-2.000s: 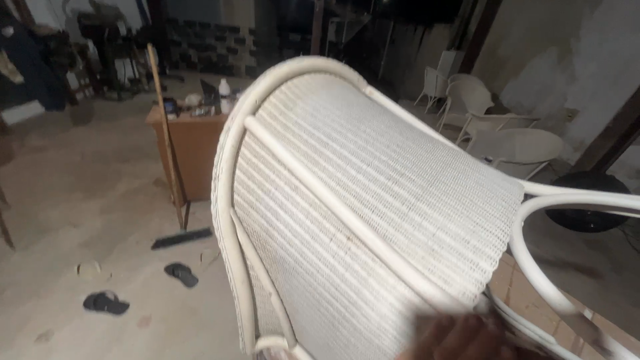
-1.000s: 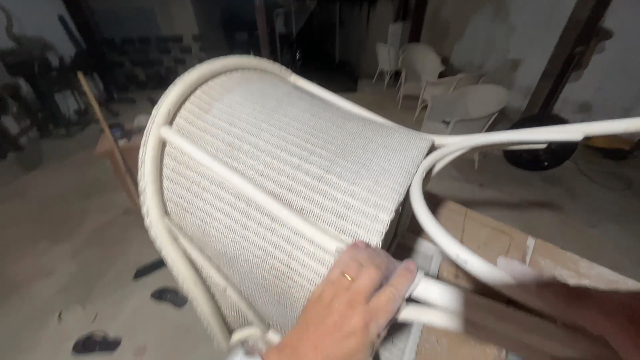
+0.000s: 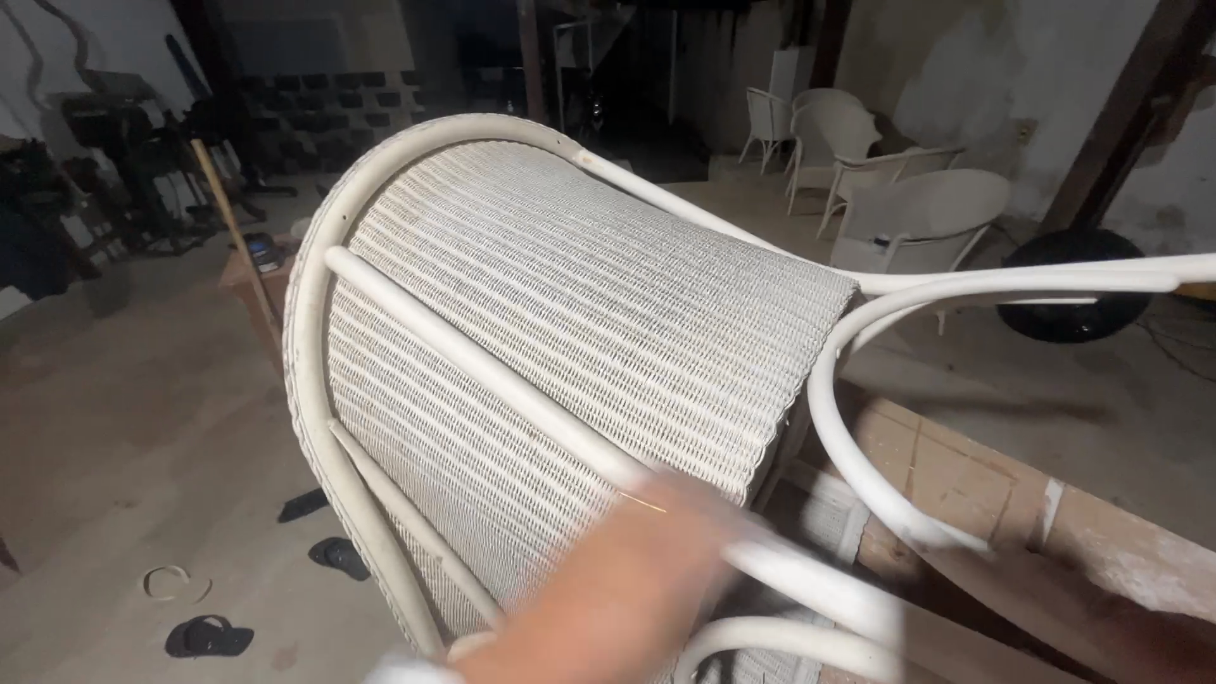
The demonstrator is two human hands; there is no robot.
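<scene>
A white wicker chair (image 3: 570,313), with a woven panel and a rounded cane frame, lies tilted on its side or back across the middle. My left hand (image 3: 636,560), blurred and wearing a ring, is closed around a white pole (image 3: 475,356) of the frame that runs over the woven panel. At the lower right, my right hand (image 3: 1073,608) is dark and blurred beside the curved white frame tube (image 3: 831,399); its fingers cannot be made out.
A worn wooden surface (image 3: 988,475) lies under the chair. More wicker chairs (image 3: 921,214) stand at the back right near a black round object (image 3: 1073,309). Black flip-flops (image 3: 209,636) and a ring-shaped strip (image 3: 176,582) lie on the floor at left, near a wooden pole (image 3: 228,218).
My left hand, mostly out of sight low in the frame at first, has come onto the pole and is now blurred there. My right hand has come into view at the lower right.
</scene>
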